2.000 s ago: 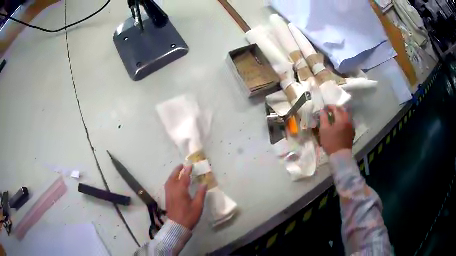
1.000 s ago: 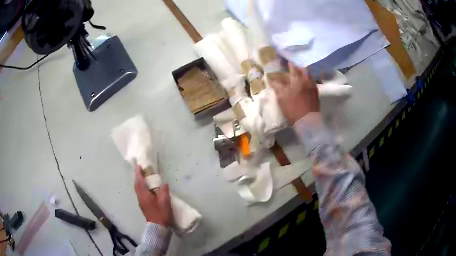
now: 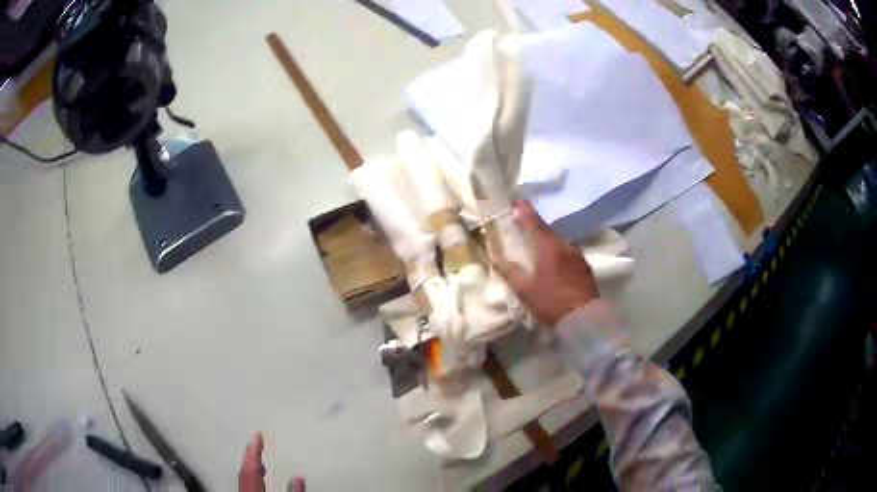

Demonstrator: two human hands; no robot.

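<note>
Several white-cream fabric bundles with tan bands lie side by side at the centre. My right hand grips the rightmost bundle near its band, and that bundle's upper end is blurred. My left hand is cut off by the bottom edge; only spread fingertips show, with nothing visible between them. Shiny metal tools and an orange item lie below the bundles, beside a loose cream piece.
A small open box of tan cards stands left of the bundles. A grey machine base is at upper left. Shears and a black bar lie at lower left. White sheets and a tan pattern lie at upper right.
The view has shifted. The bundle under my left hand is no longer visible there, and that hand is lower in the picture. My right hand now grips a bundle reaching up over the white sheets.
</note>
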